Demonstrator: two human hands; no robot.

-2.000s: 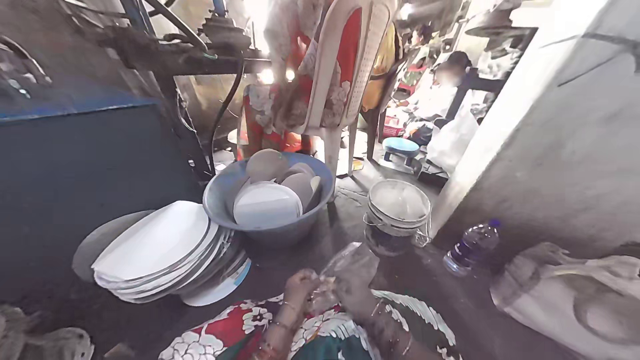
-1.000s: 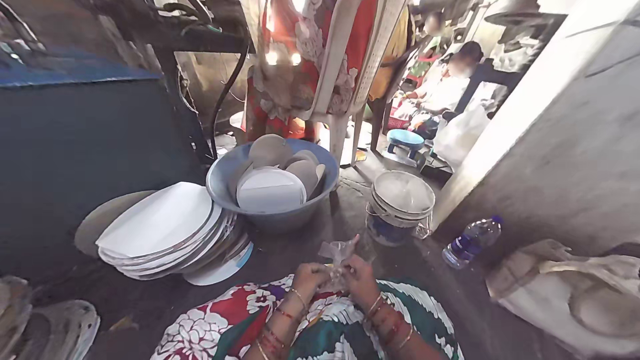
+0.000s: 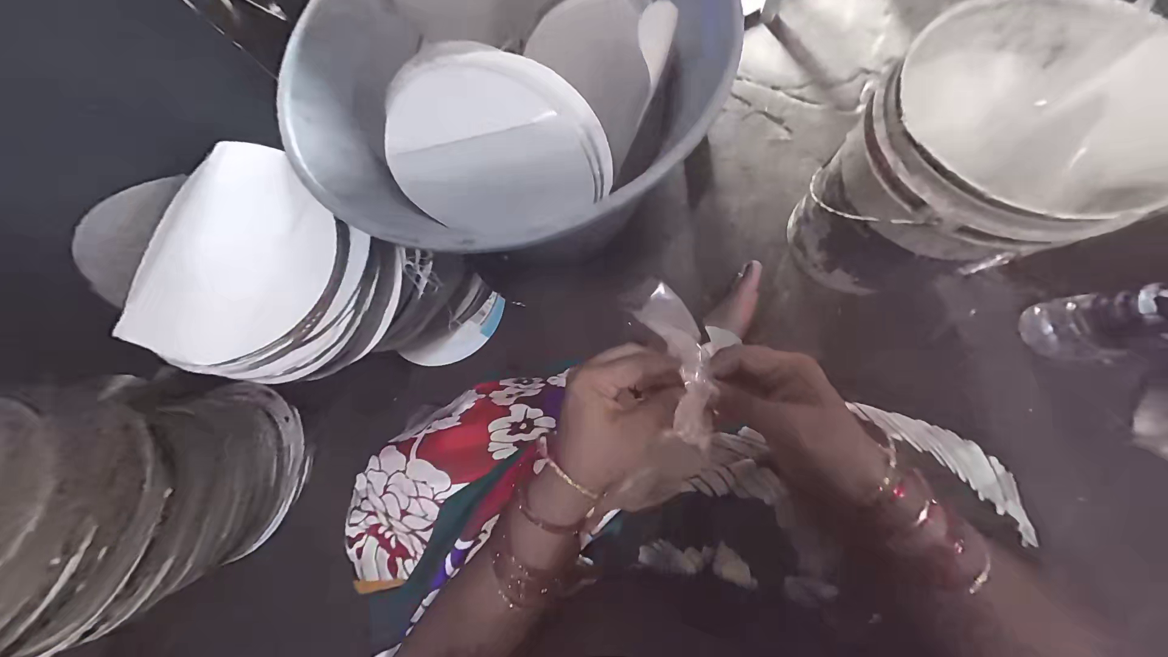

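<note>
Above the lap, my left hand [image 3: 620, 411] and my right hand [image 3: 789, 401] pinch a clear plastic bag [image 3: 695, 388] between them. Its gathered part runs between the fingers, and a loose end sticks up beyond them. Whether anything is inside the bag cannot be told. Both wrists wear bangles. Patterned cloth [image 3: 465, 447] covers the lap beneath the hands. Beyond the hands, to the left, a large metal basin [image 3: 338, 182] holds several round white and grey discs [image 3: 497, 137].
Left of the basin lies a stack of white sheets and discs [image 3: 237, 265]. Another stack of round discs [image 3: 137, 493] fills the lower left. Nested buckets [image 3: 849, 196] stand at the upper right, with a plastic bottle [image 3: 1086, 321] below them. A toe [image 3: 748, 292] shows beyond the hands.
Two seconds ago the bag was spread wider; now it is gathered between the fingers. The view has tilted down and come closer to the lap.
</note>
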